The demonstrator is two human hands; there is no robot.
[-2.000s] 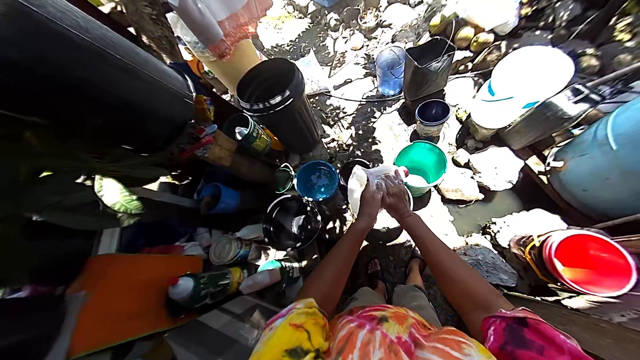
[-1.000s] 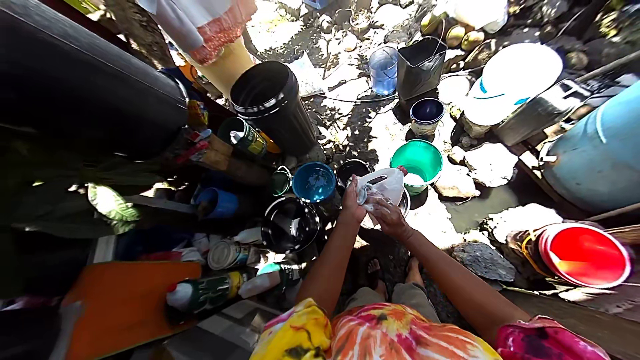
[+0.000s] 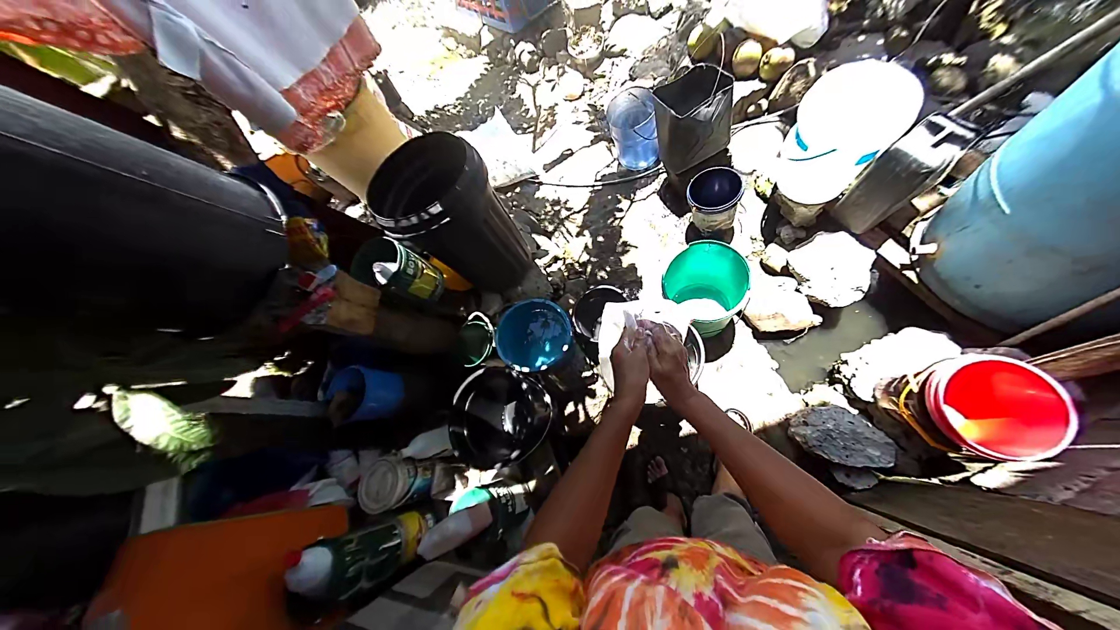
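Note:
My left hand (image 3: pixel 630 354) and my right hand (image 3: pixel 667 357) are close together in front of me, both on a whitish translucent plastic container (image 3: pixel 618 322) that the bright light partly washes out. Below them shows the rim of a round metal basin (image 3: pixel 696 352). A green bucket (image 3: pixel 707 282) with pale liquid stands just beyond my right hand. Left of my hands are a blue bucket (image 3: pixel 534 336), a dark bucket (image 3: pixel 598 311) and a black basin (image 3: pixel 500 416).
A tall black bin (image 3: pixel 455 210) stands at upper left. At right are a red bucket (image 3: pixel 1002 407), a large blue drum (image 3: pixel 1032 192) and rocks (image 3: pixel 831 267). Bottles (image 3: pixel 359 553) lie at lower left by an orange board (image 3: pixel 219 569). A black container (image 3: pixel 693 118) stands farther off.
One second ago the container lay tilted across my hands with its narrow end to the right; now that end no longer shows there and my hands are closer together.

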